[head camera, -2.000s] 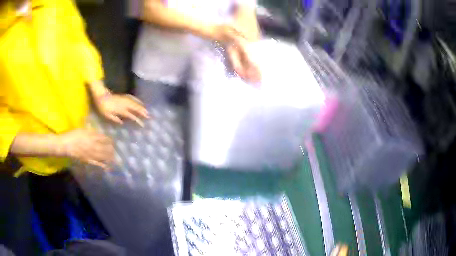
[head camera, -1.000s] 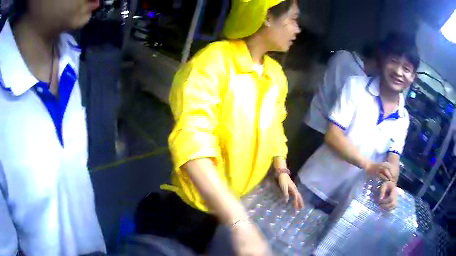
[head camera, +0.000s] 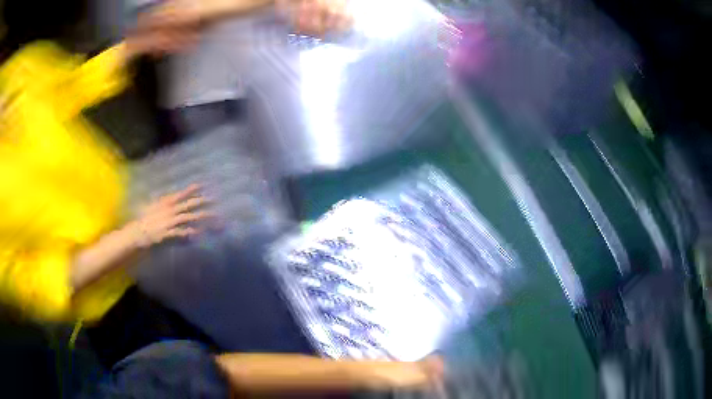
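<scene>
The frame is strongly blurred. A filled blister tray (head camera: 390, 273), bright with glare and with rows of small parts, lies on the green bench in front of me. My left forearm reaches in from the lower left, and my left hand (head camera: 421, 371) is a blur at the tray's near edge. I cannot tell whether its fingers hold anything. My right hand is not in view.
A tall translucent tray stack (head camera: 367, 109) stands behind, beside a pink block (head camera: 471, 48). A person in yellow (head camera: 55, 187) has a hand over a grey tray surface (head camera: 226, 183) at left. Another person's hands show at top. Pale strips (head camera: 539, 226) cross the bench at right.
The view has swung from the people back down to the bench. The filled tray and my left forearm now show. The person in yellow is again at the left edge.
</scene>
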